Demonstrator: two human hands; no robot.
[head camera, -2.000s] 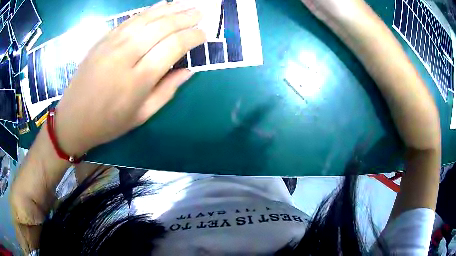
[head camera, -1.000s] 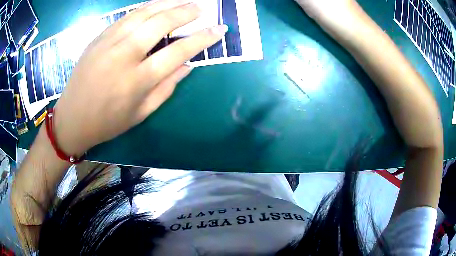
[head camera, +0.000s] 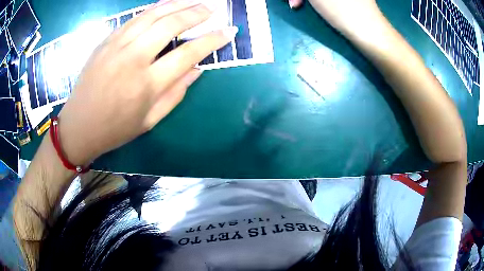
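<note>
My left hand (head camera: 127, 74), with a red cord bracelet, lies palm down over the adhesive strip sheet (head camera: 260, 32), a white sheet with a row of black bars. Its fingers are spread, one fingertip on a bar near the sheet's right end. A white piece shows between and beyond the fingers; what it is cannot be told. Glare hides part of the sheet's left side. My right hand (head camera: 318, 4) is mostly cut off by the top edge; only the wrist and a fingertip show, right of the sheet. Whether it holds anything is hidden.
A pile of dark modules (head camera: 24, 24) with orange tabs lies at the far left. Spare adhesive sheets (head camera: 448, 39) lie at the far right. The green bench (head camera: 212, 143) has a thin line-like mark or piece under the glare. Its near edge runs before my white printed shirt.
My left hand has spread its fingers and put a fingertip on the bars. My right forearm has shifted slightly left, and a fingertip now shows at the top edge.
</note>
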